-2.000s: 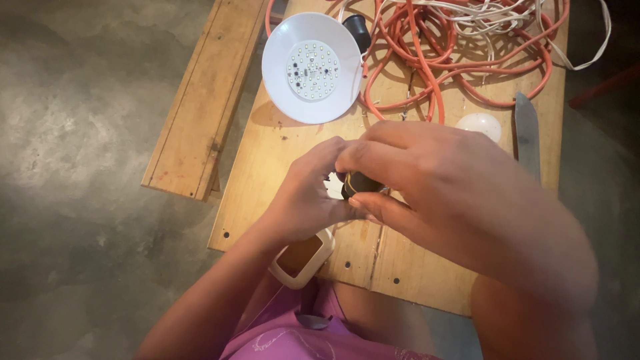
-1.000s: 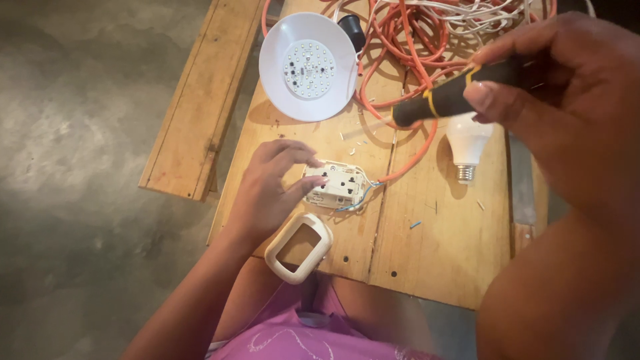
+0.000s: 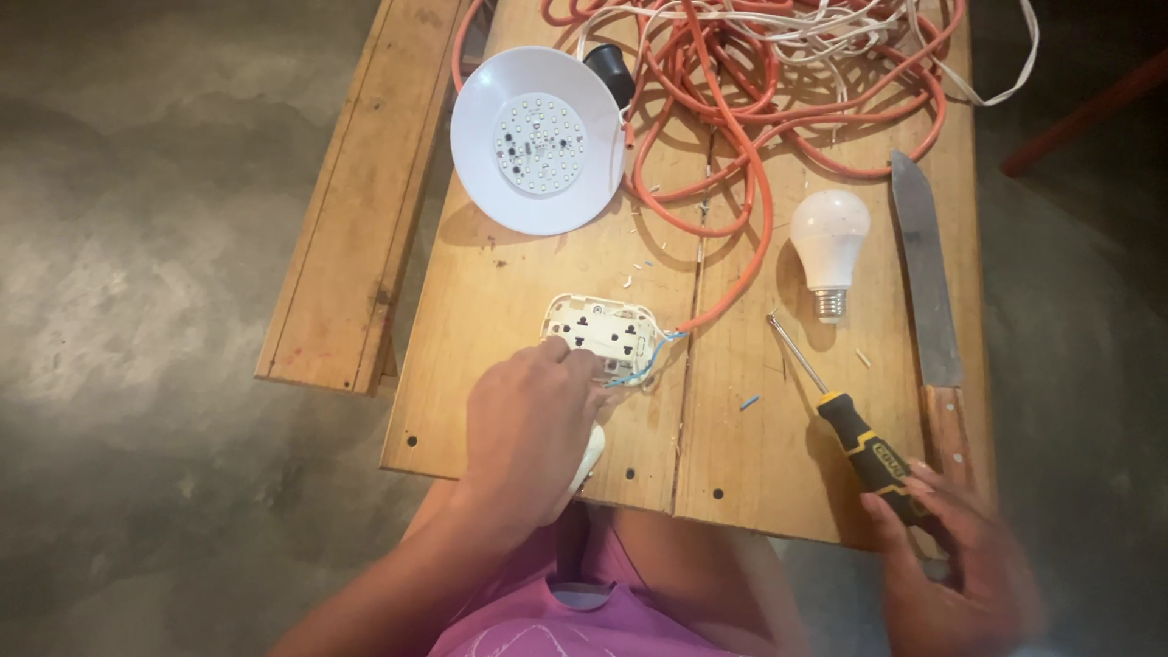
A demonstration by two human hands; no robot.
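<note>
My left hand (image 3: 534, 420) reaches over the near left side of a white double socket outlet (image 3: 602, 333), fingertips at its edge; its grip is hidden. Blue and white wires run from the outlet into an orange cable (image 3: 730, 297). Under that hand a white cover frame (image 3: 590, 456) is partly visible. At the lower right, my right hand (image 3: 949, 547) is blurred around the handle end of a black and yellow screwdriver (image 3: 862, 443), which lies on the wooden table with its tip pointing up and left; whether the fingers grip it cannot be told.
A round LED lamp (image 3: 538, 141) lies at the upper left by a black lamp holder (image 3: 610, 73). Coiled orange and white cables (image 3: 721, 100) fill the back. On the right are an LED bulb (image 3: 830, 246) and a large knife (image 3: 926, 265). A wooden bench (image 3: 365, 182) stands left.
My right hand has moved down and right, bringing the screwdriver from the air down to the table. My left hand has shifted toward the outlet's near edge and now partly covers the cover frame.
</note>
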